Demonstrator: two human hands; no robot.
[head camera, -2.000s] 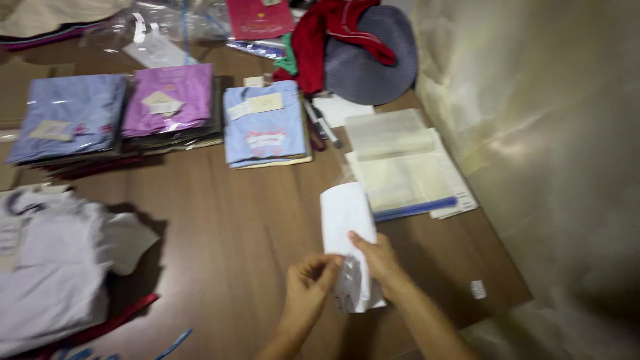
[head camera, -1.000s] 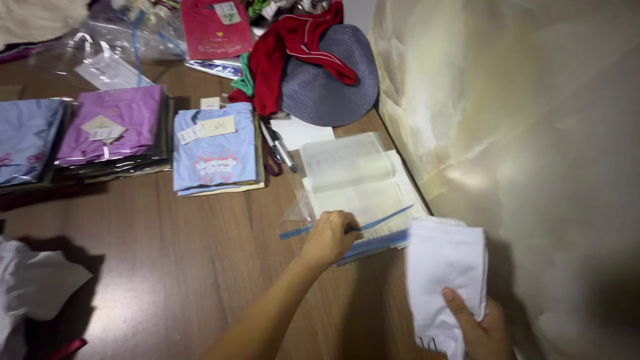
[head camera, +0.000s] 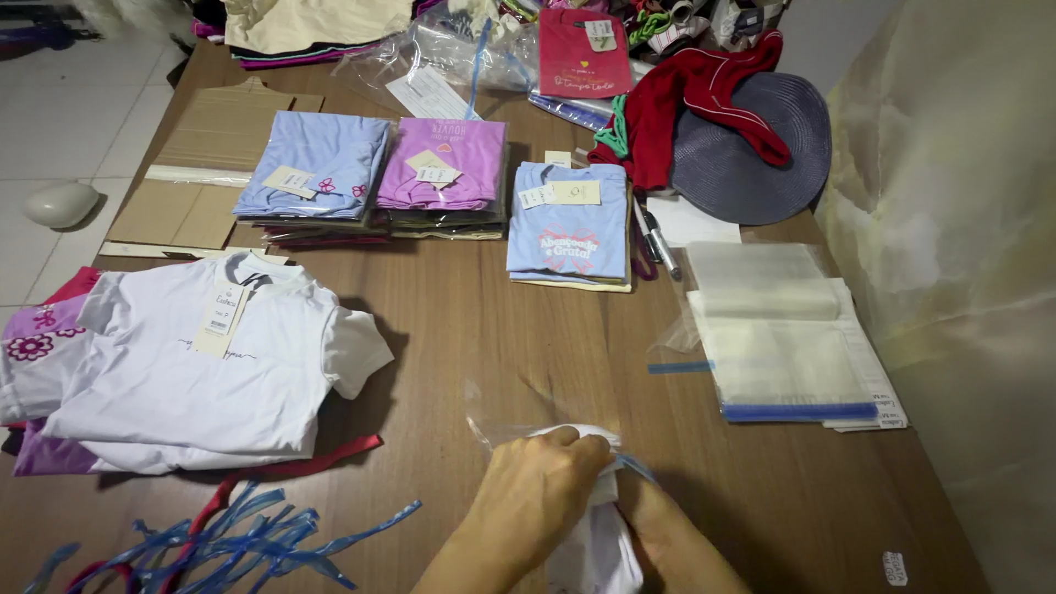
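Observation:
Near the bottom middle, my left hand (head camera: 536, 487) is closed on the edge of a clear plastic bag (head camera: 503, 417) with a blue strip at its mouth. A folded white garment (head camera: 596, 549) lies partly in the bag's mouth, under my hands. Beside and partly behind the left hand, my right hand (head camera: 652, 511) is at the bag and garment, its fingers hidden. To the right, a stack of clear bags (head camera: 788, 346) with a blue edge rests on white papers. A white T-shirt (head camera: 198, 396) with a tag lies at the left.
Folded, bagged shirts stand in blue (head camera: 318, 157), purple (head camera: 445, 157) and light blue (head camera: 569, 223) piles. Markers (head camera: 656, 239) lie beside them. A grey woven round mat (head camera: 751, 165) bears red cloth. Blue strips (head camera: 239, 536) are at the lower left, cardboard (head camera: 210, 140) at the upper left.
My left hand has moved from the bag stack toward the bottom middle with a clear bag. The white garment, held at the right in my right hand a second ago, is now at the bag's mouth.

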